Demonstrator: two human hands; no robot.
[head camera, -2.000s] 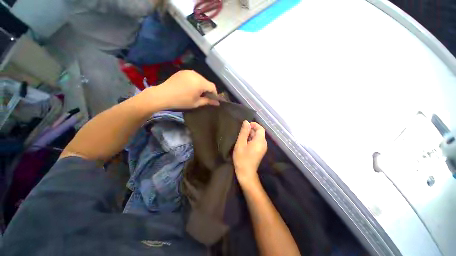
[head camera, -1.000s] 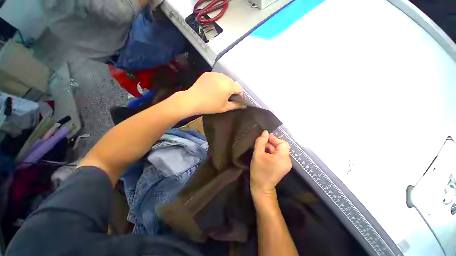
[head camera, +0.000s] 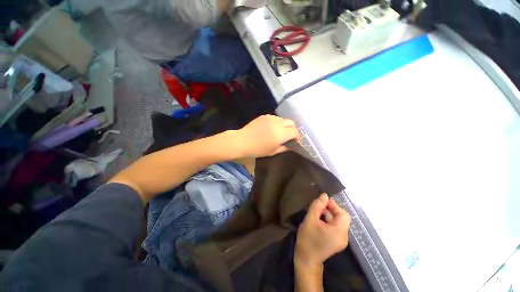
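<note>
A large brown garment panel (head camera: 279, 197) hangs over my lap, with its upper edge at the table's front edge. A short pale stitch line shows on its lower fold. My left hand (head camera: 269, 136) pinches the panel's upper left corner, with the fingertips over the printed ruler. My right hand (head camera: 324, 231) is bent, with thumb and fingertips together at the panel's right side, just below its pointed corner. Whatever lies between the right fingertips is too small to tell.
The white machine table (head camera: 422, 142) with a printed ruler (head camera: 365, 239) is at the right. Red-ringed scissors (head camera: 289, 41) and a white box (head camera: 368, 25) lie on the neighbouring table. A light blue denim garment (head camera: 214, 194) is by my lap. Cloth heaps lie at the left.
The view has shifted, so the table and both hands sit differently in it. Both hands stay at the panel's upper edge; more of the neighbouring table shows.
</note>
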